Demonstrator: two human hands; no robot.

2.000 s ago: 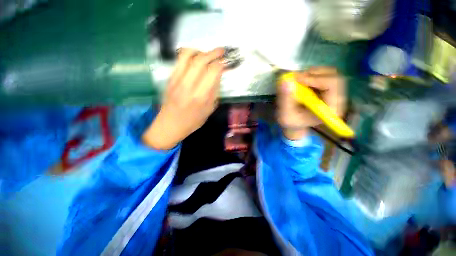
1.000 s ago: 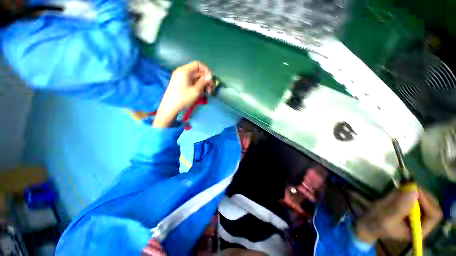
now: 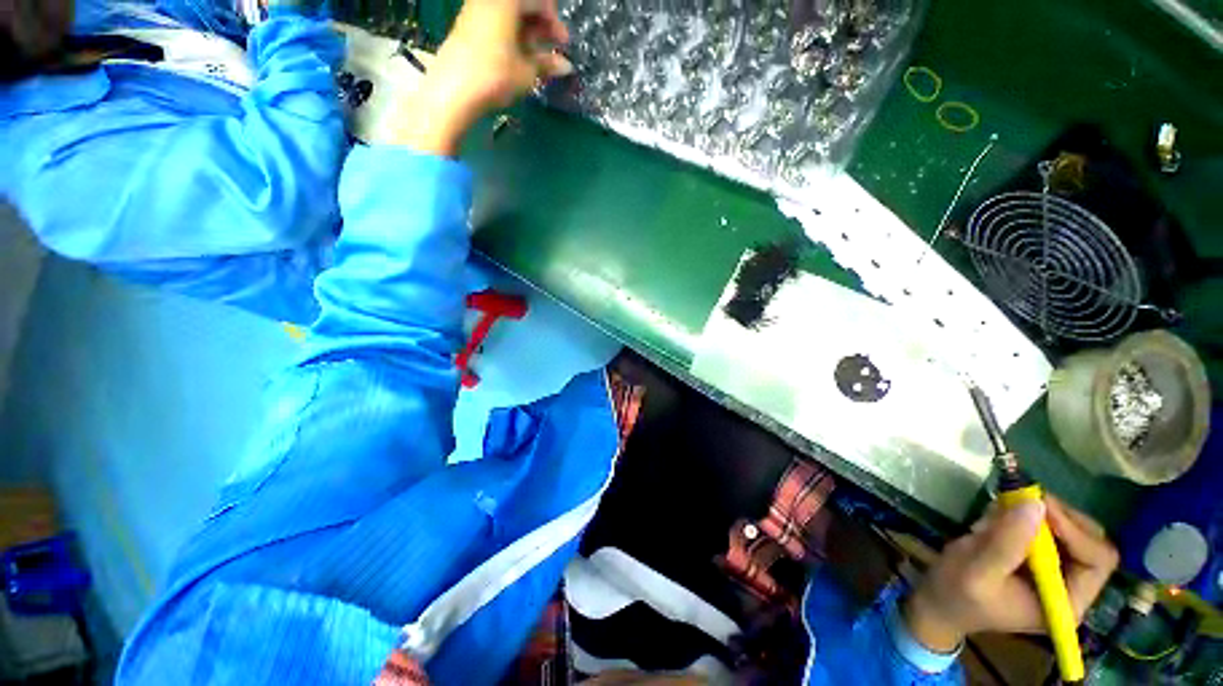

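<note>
My right hand [image 3: 1006,576] holds the yellow soldering iron [image 3: 1052,583] like a pen. Its metal tip is over the right end of the white sheet. A round black circuit board [image 3: 861,378] lies on the white sheet [image 3: 791,342], untouched. A heap of short black wires or pins [image 3: 761,283] lies at the sheet's upper left edge. My left hand [image 3: 483,67] is stretched far out at the top, near the left end of the clear blister tray [image 3: 724,74]. It is slightly blurred and cut off by the frame edge; what its fingers hold cannot be told.
A perforated white strip [image 3: 925,279] lies beyond the sheet. A black fan with a wire guard [image 3: 1053,265] and a beige ring with silvery shreds [image 3: 1170,402] stand right. Yellow loops [image 3: 958,115] lie near the tray. A person in blue workwear [image 3: 161,148] is at the left.
My left hand has moved up and away from the bench's near edge, toward the tray. The iron remains in my right hand at the sheet's right end. The view has shifted slightly.
</note>
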